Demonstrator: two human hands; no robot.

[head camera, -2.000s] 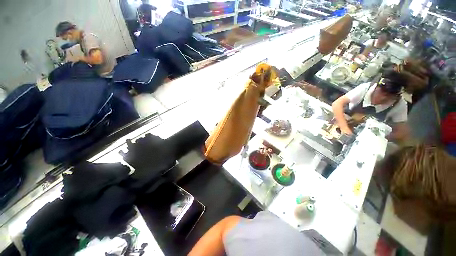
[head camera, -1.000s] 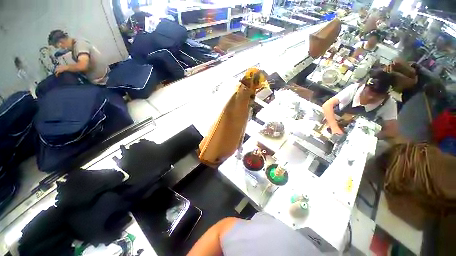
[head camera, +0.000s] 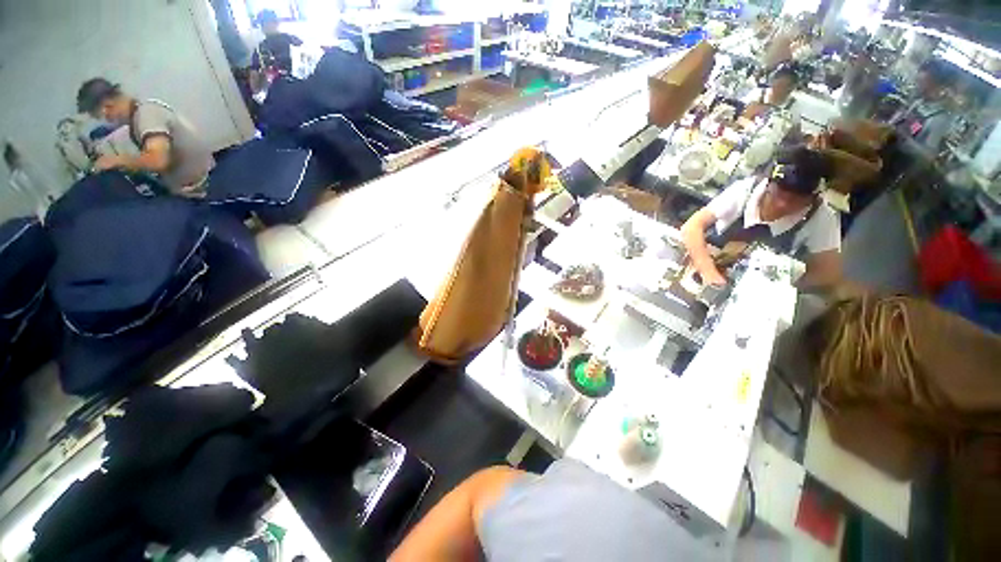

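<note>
Neither of my hands is in the picture. A bare upper arm and light grey sleeve [head camera: 587,516], seemingly mine, show at the bottom edge; the hand is cut off. A pile of soft matte black pieces [head camera: 187,456] lies on the white table at the lower left. A tablet with a pale frame [head camera: 379,478] is beside the pile. Navy backpack bodies [head camera: 126,253] with white piping lie beyond it at the left.
A long white table runs diagonally away [head camera: 368,225]. A tan bag-like piece [head camera: 483,269] stands upright near the centre. At the right, a person [head camera: 768,209] works at a sewing table with thread cones [head camera: 640,439]. Brown pieces [head camera: 895,362] are piled behind. Another person [head camera: 143,137] is at the far left.
The view has turned, so most things sit further left in the picture. The far-left person's head and arms have shifted. No hand of mine has come into view.
</note>
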